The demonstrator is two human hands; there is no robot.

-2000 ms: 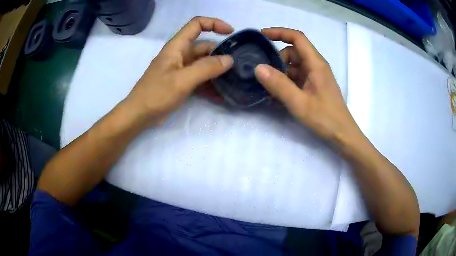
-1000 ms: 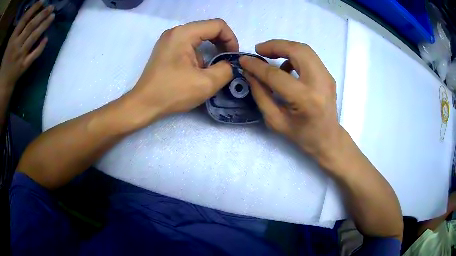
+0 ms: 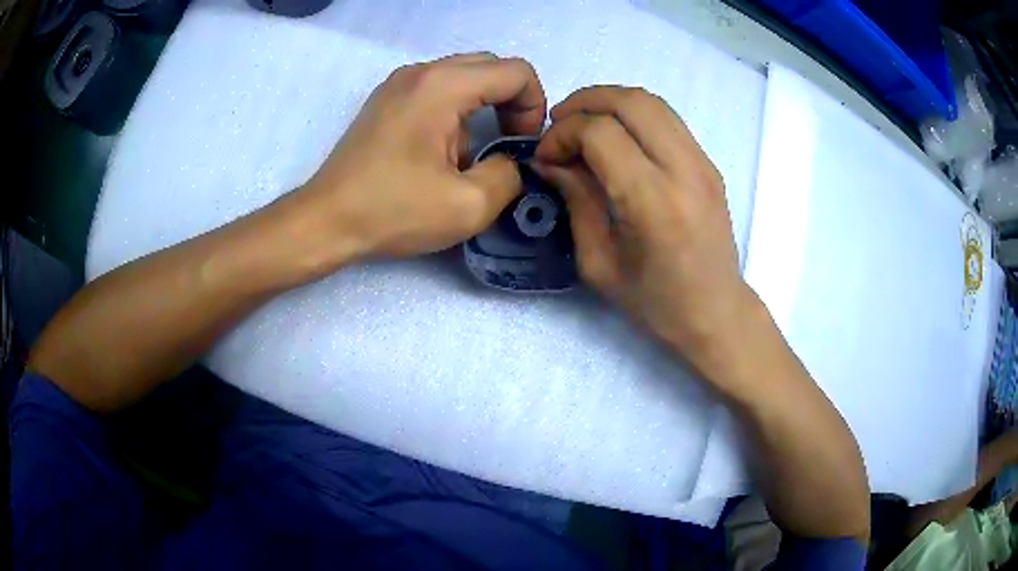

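A dark grey plastic housing [image 3: 525, 262] lies open side up on the white foam sheet [image 3: 447, 379], its round grey centre boss [image 3: 536, 215] showing. My left hand [image 3: 419, 162] grips its left side, with the thumb inside and the index finger curled at the far rim. My right hand [image 3: 659, 206] is at the far right part of the rim, its fingertips pinched together just inside. The fingers hide the far inner rim, and I cannot tell whether a small part is between them.
Loose dark grey housings [image 3: 83, 61] stand on the green bench at the far left. Part of another housing [image 3: 293, 6] shows at the top edge. A second white sheet [image 3: 860, 301] lies right, a blue bin [image 3: 865, 50] beyond. Clear bags [image 3: 962, 128] and another person's arm [image 3: 954, 496] are at right.
The housing has gone from being held up in both hands to lying on the sheet. My right fingertips have moved to its far inner rim. Another person's hand at the left has left the view.
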